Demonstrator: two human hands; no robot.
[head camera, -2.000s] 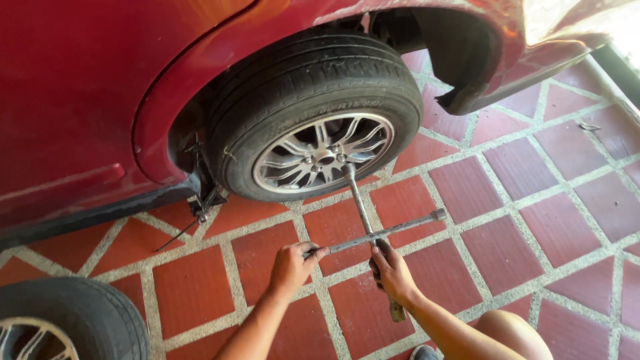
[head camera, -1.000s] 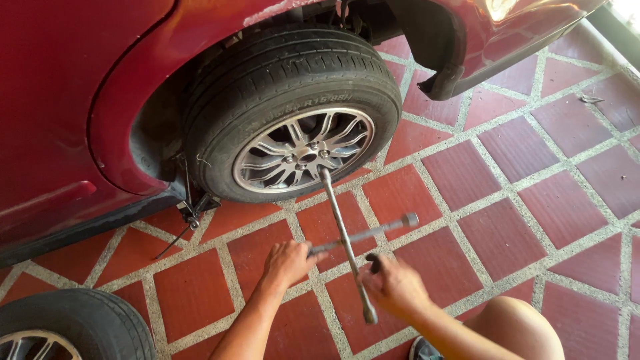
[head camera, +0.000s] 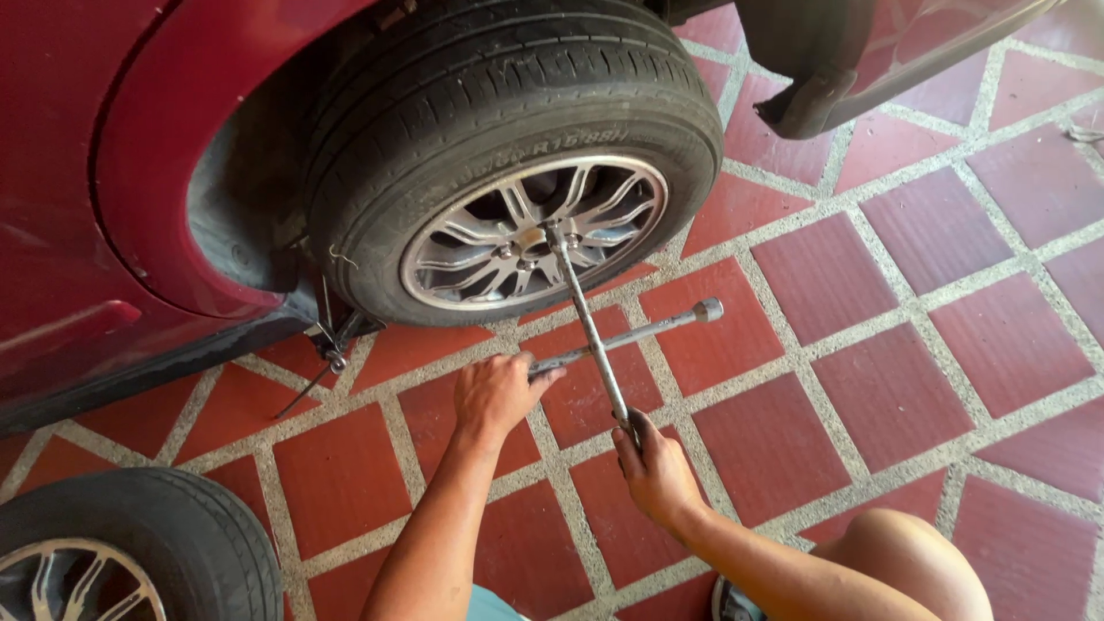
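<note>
A four-way lug wrench (head camera: 592, 338) reaches from my hands to the alloy wheel (head camera: 535, 233) of the red car. Its far socket meets the hub area at a lug position near the top of the centre. My left hand (head camera: 498, 392) is closed around the left end of the cross arm. Around the near end of the long shaft, my right hand (head camera: 653, 466) is wrapped. The other cross-arm socket points right, free of both hands. The black tire (head camera: 517, 103) is mounted in the wheel arch.
A scissor jack (head camera: 332, 345) stands under the sill, left of the tire. A second wheel with tire (head camera: 216, 526) lies at lower left on the red tiled floor (head camera: 341, 483). The bumper edge (head camera: 806, 108) hangs at upper right. My knee (head camera: 910, 561) is at lower right.
The wrench's wheel end has moved from a lower lug position to one nearer the top of the hub. My right hand has gone from beside the crossing to the shaft's near end.
</note>
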